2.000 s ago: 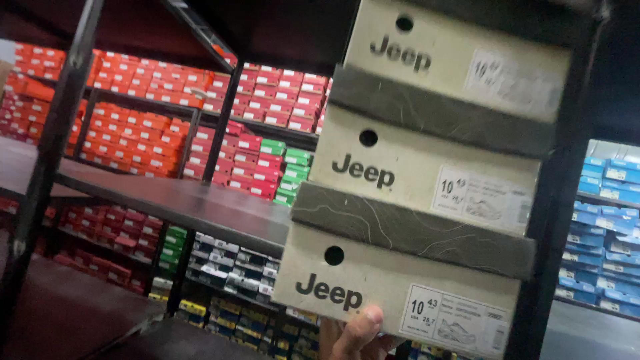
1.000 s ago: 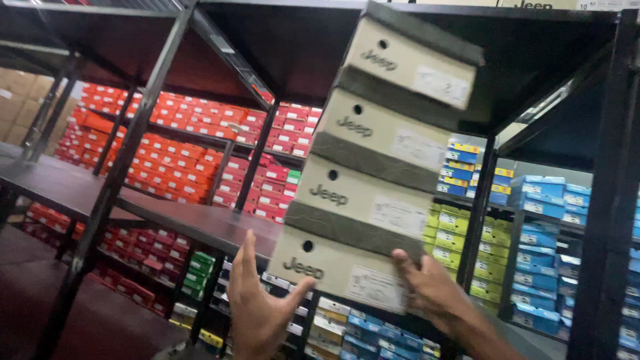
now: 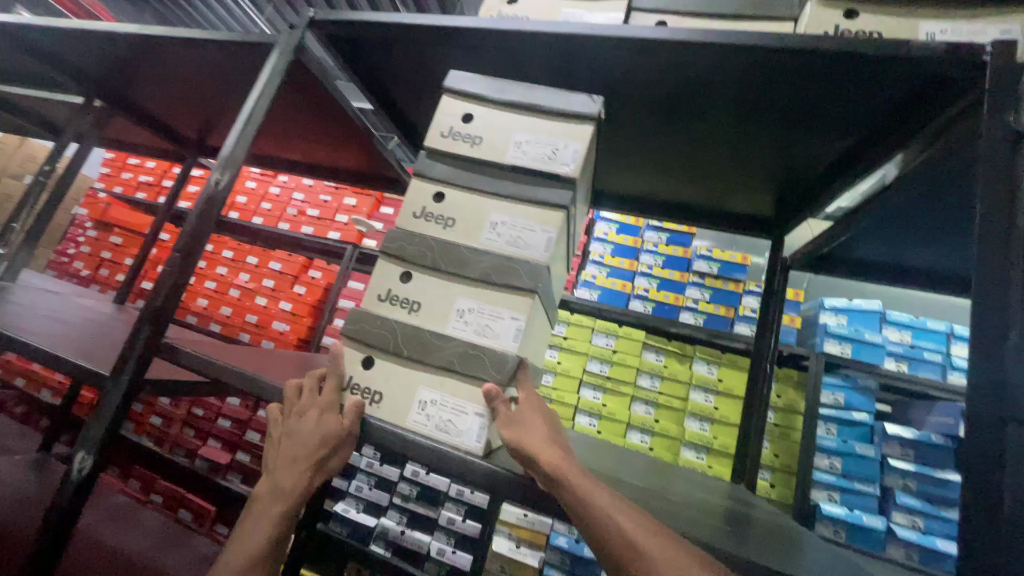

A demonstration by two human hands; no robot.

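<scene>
A leaning column of several beige Jeep shoe boxes with dark grey lids stands on a dark metal shelf [image 3: 640, 472]. The bottom shoe box [image 3: 392, 412] rests near the shelf's front edge, and the top shoe box [image 3: 488, 136] reaches up under the shelf above. My left hand [image 3: 312, 424] is at the left side of the bottom box, fingers up and spread. At its right side is my right hand [image 3: 528, 424], thumb on the front near the lid and fingers at the corner. Both palms are partly turned from view.
A black rack upright [image 3: 172, 296] stands at left and another [image 3: 992, 320] at far right. More Jeep boxes [image 3: 552, 10] lie on the upper shelf [image 3: 640, 36]. Racks behind hold orange boxes [image 3: 240, 296], lime boxes [image 3: 640, 384] and blue boxes [image 3: 848, 448].
The column stood before my view without visible shelf support; now its bottom rests on the shelf. My left hand, apart from the boxes a second ago, is now against the bottom one's left side.
</scene>
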